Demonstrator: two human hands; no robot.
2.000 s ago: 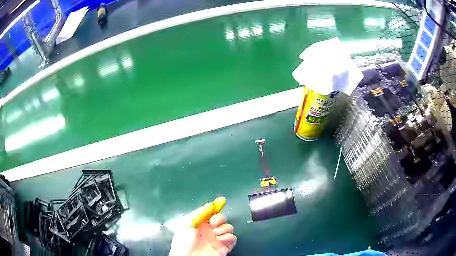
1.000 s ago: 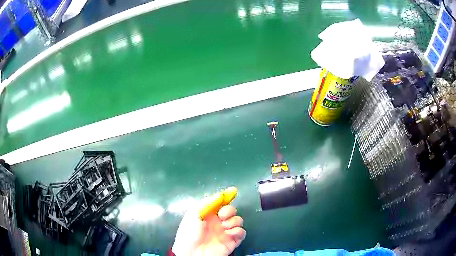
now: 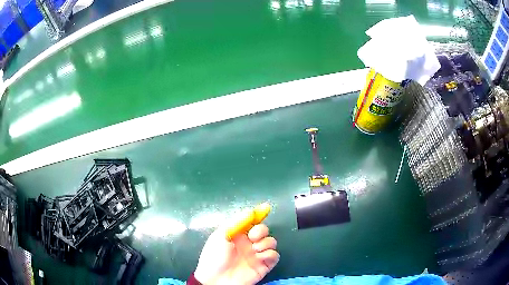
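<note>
My left hand is at the lower centre, palm turned right, with yellow finger cots on two digits held together. Its other fingers are curled, and nothing shows in it. A black display module lies flat on the green mat to the right of my hand, not touched. Its flex cable runs away from the panel, with a gold-orange patch at the panel edge and a small connector at the far end. My right hand is not in view.
Black open frames lie heaped at left. A yellow spray can under a white wipe stands back right, beside stacked clear trays. A thin pale stick lies near them. Blue fabric crosses the bottom edge.
The view has shifted, so the module, can and trays appear farther right and higher. My left hand also appears slightly farther right, its fingers still curled. More blue fabric shows at the bottom.
</note>
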